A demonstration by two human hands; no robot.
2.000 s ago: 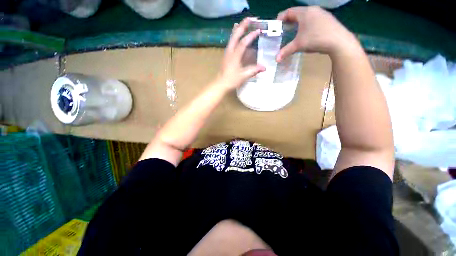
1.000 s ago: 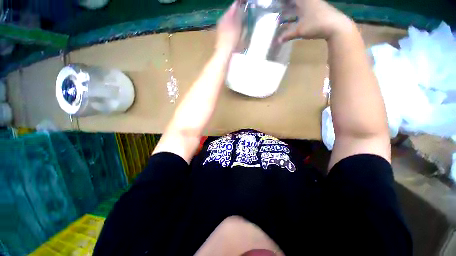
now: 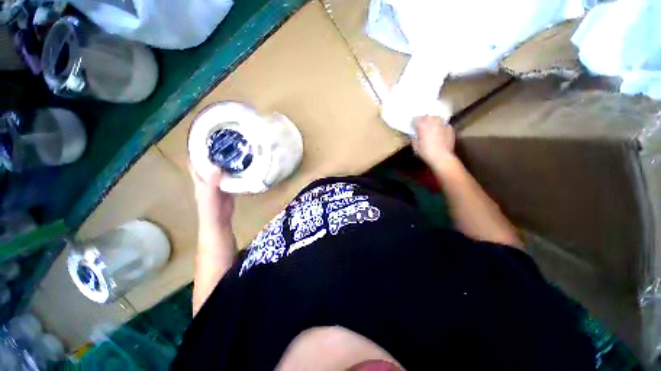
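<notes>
A clear canister unit with a white collar ring and a dark patterned centre lies on the cardboard sheet, its collar turned towards me. My left hand holds the collar's lower left edge; most of its fingers are hidden behind the collar. My right hand is at the cardboard's right edge, its fingers closed on a white poly bag that hangs from the bag pile. A second canister unit lies at the lower left of the cardboard.
The green conveyor belt runs along the upper left, with more canisters and a white bagged item on it. An open brown carton stands at the right, below the bag pile. A green crate shows at the lower left.
The view has turned towards the right. The canister has come down from the belt's edge, its collar now towards me. My right hand has left it and taken hold of a bag.
</notes>
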